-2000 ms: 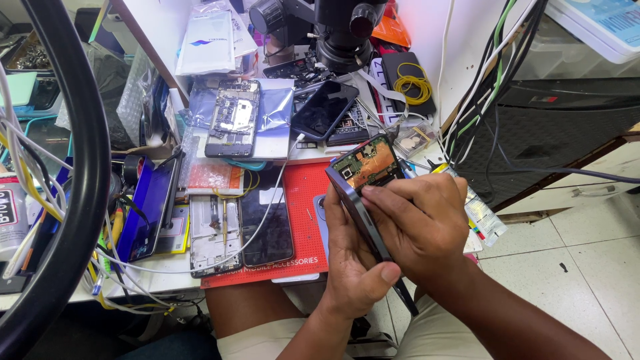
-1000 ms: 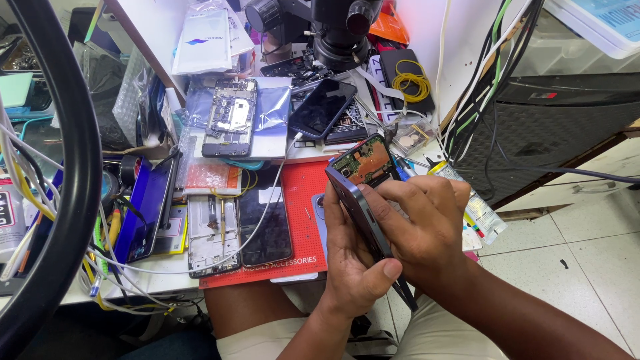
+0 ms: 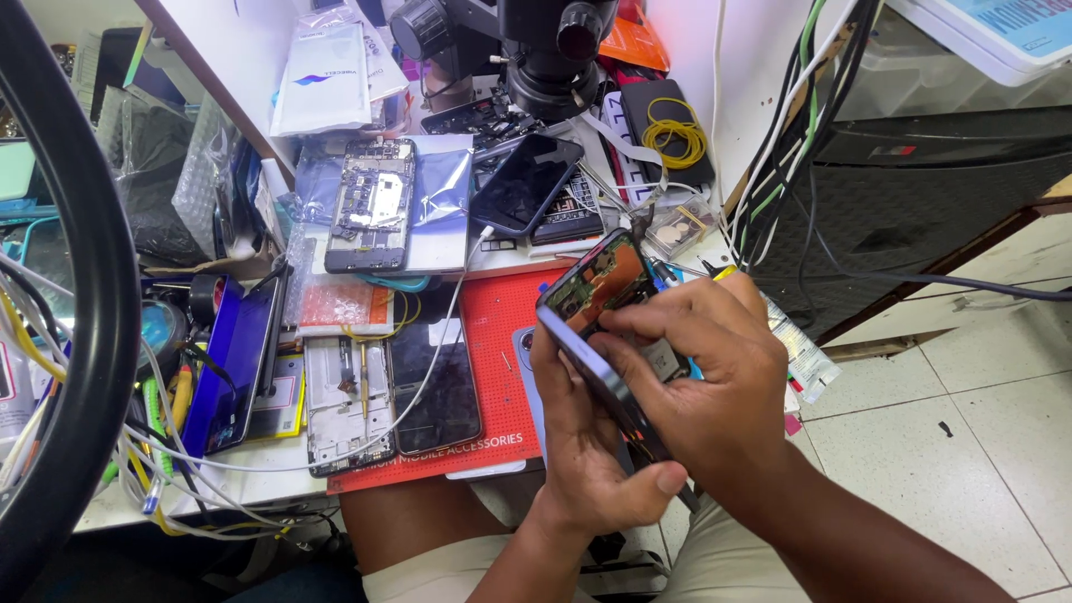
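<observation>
An opened smartphone (image 3: 599,285) with its circuit board and copper-coloured film exposed is tilted in front of me. My left hand (image 3: 586,469) grips it from below and the side, thumb along the lower edge. My right hand (image 3: 712,360) reaches over it, with thumb and index finger together on the phone's inside, near the middle; whether something small is pinched between them cannot be told. On the red mat (image 3: 502,335) lies a bluish phone back (image 3: 529,360), partly behind my left hand. To its left are a dark phone screen (image 3: 435,377) and a bare phone frame (image 3: 335,410).
A microscope (image 3: 553,67) stands at the back. Another opened phone (image 3: 373,205) lies on packets, beside a black phone (image 3: 528,184). Yellow wire (image 3: 674,134) is coiled at the right back. White cables (image 3: 452,318) cross the bench, and a black ring-shaped tube (image 3: 92,276) passes close at left.
My right thumb and fingers have shifted a little over the inside of the opened phone. My left hand keeps its hold on it.
</observation>
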